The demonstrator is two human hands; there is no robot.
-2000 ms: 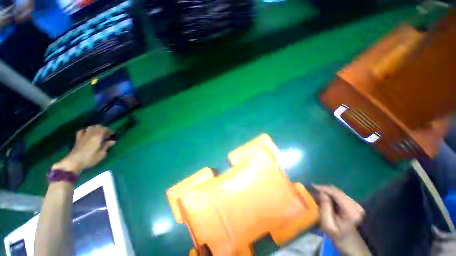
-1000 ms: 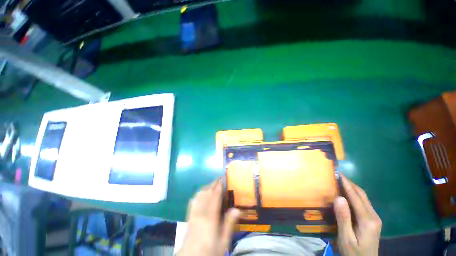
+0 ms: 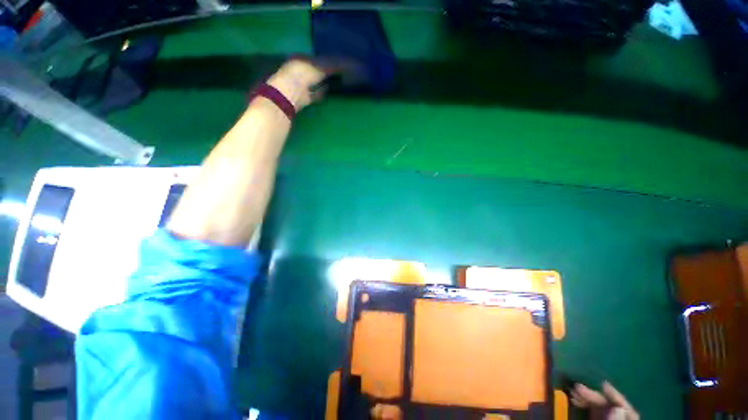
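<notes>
A thin black frame (image 3: pixel 408 353) with open windows and a crossbar lies in the orange fixture (image 3: pixel 559 303) at the lower middle; orange shows through it. My left hand (image 3: pixel 305 80) is stretched to the far side of the bench, at the near edge of a dark flat piece (image 3: pixel 348 41). It is blurred, and whether it grips the piece cannot be told. My right hand (image 3: pixel 603 402) is right of the fixture, cut off by the bottom edge, with a small dark thing at its fingertips, too blurred to name.
A white foam tray (image 3: pixel 98 238) with dark panels lies at the left, partly behind my blue sleeve. A brown-orange box (image 3: pixel 718 328) with a silver handle stands at the right edge. A grey metal bar (image 3: pixel 82 115) juts in at upper left. Dark piles (image 3: pixel 549 18) lie at the far side.
My left hand has let go of the black frame and moved far forward to the dark piece. My right hand has left the frame and moved down and right. The frame now lies in the fixture.
</notes>
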